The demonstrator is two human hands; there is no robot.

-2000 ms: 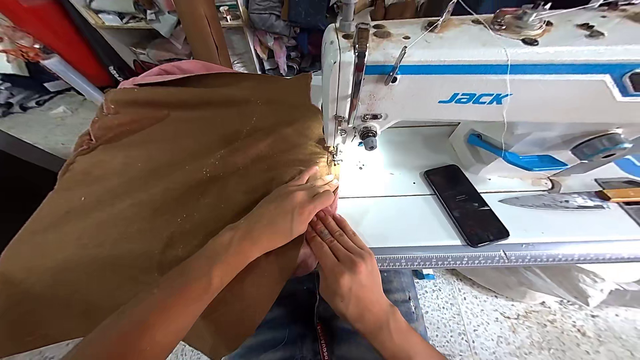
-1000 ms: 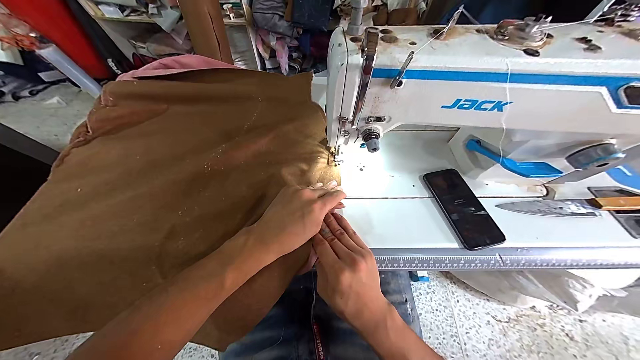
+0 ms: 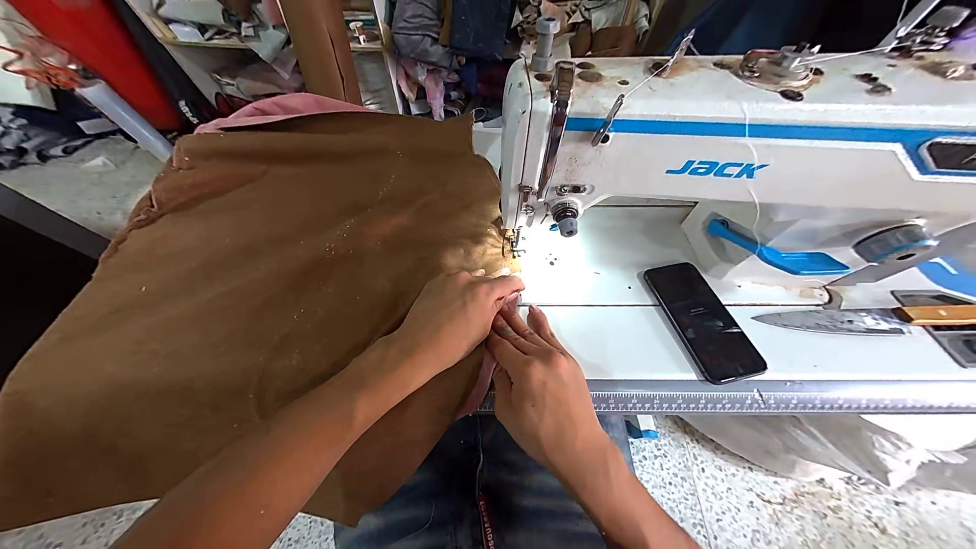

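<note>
A large brown piece of fabric or leather with a pink underside lies over the left of the table, its right edge at the presser foot of a white Jack sewing machine. My left hand rests on the brown piece just in front of the foot, thumb and fingers pinching its right edge. My right hand touches the left one and holds the folded pink edge near the table's front. The fingertips are partly hidden in the fold. The machine's lamp lights the needle area.
A black smartphone lies on the white table right of my hands. Beyond it is a knife with a wooden handle, its blade pointing left. A ruler strip runs along the front edge. Shelves with cloth stand behind.
My left hand's fingers have drawn back a little from the presser foot since the earliest frame. Both hands remain at the edge of the brown piece.
</note>
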